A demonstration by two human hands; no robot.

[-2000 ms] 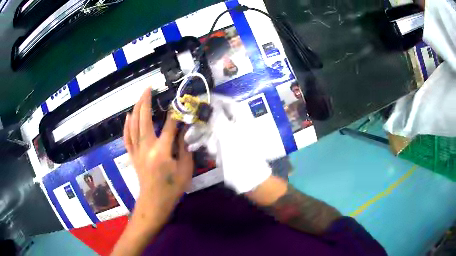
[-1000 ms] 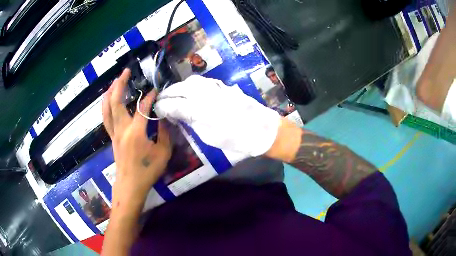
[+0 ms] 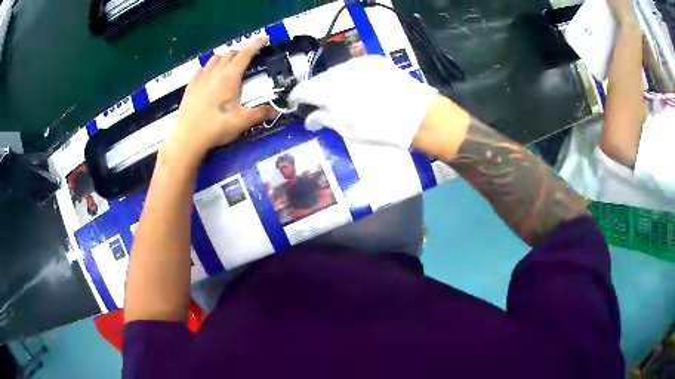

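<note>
The long black housing [image 3: 118,183] lies slanted on the printed sheet [image 3: 222,255], with a long silver-white strip [image 3: 144,145] inside. My left hand [image 3: 211,107], bare, grips across the housing, fingers over its far side and thumb near the wiring end. My right hand [image 3: 363,100], in a white cotton glove, has its fingertips on the thin internal wires [image 3: 275,112] at the right end. Small dark parts [image 3: 280,66] sit beside them. The glove hides part of the wires and the end of the housing.
A black power cord [image 3: 437,55] runs from the housing's end to a bundle on the dark table at the right. Another black housing [image 3: 133,16] lies on the green surface at top left. A neighbouring person's arm [image 3: 625,96] holds a white piece. A green crate [image 3: 636,229] stands at right.
My left hand has moved up and right, now wrapped across the housing. A yellow bundle seen at the wires two seconds ago is no longer visible. The neighbour's arm now shows with a white piece.
</note>
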